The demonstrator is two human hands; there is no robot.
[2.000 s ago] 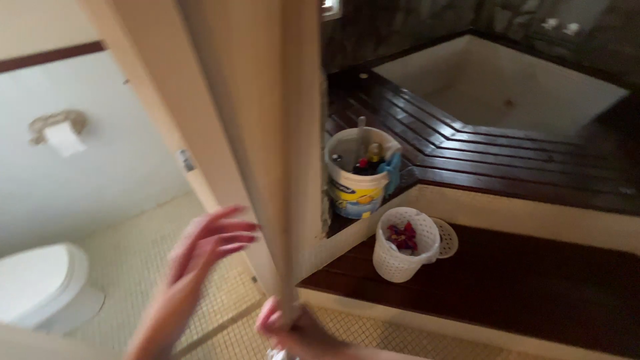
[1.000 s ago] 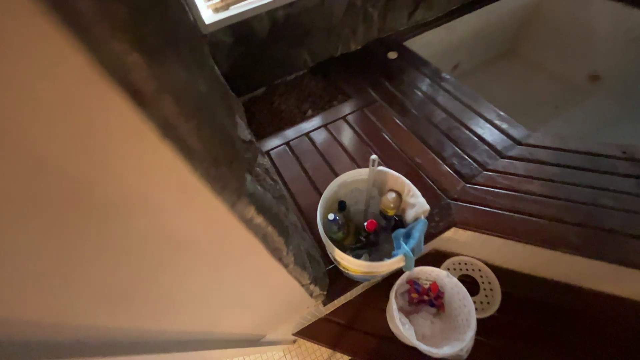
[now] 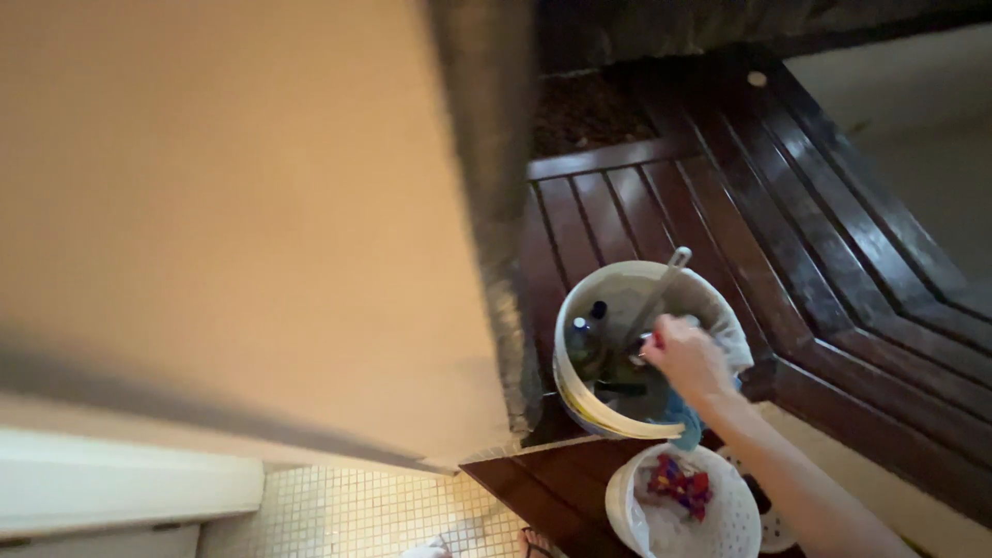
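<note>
My right hand (image 3: 682,353) reaches into a white plastic bucket (image 3: 570,372), its fingers closed around the red cap of a bottle. Around it in the bucket are bottles with dark and white caps (image 3: 581,324), and a light-handled brush or tool (image 3: 659,291) leaning on the rim. A white cloth (image 3: 732,337) and a blue cloth (image 3: 683,422) hang over the bucket's right and front edge. Below stands a perforated white basket (image 3: 620,504) lined with a plastic bag, holding a crumpled red and purple wrapper (image 3: 680,487). My left hand is out of view.
A pale wall or partition (image 3: 232,194) fills the left side. The bucket stands on a dark slatted wooden deck (image 3: 736,232) beside a bathtub (image 3: 930,116). A round perforated lid (image 3: 775,531) lies behind the basket. Part of a foot (image 3: 535,542) shows on the tiled floor (image 3: 341,511).
Both hands were by the partition's edge two seconds ago and neither showed one second ago. Now my right hand is in the bucket at the red-capped bottle. The view has swung toward the bucket.
</note>
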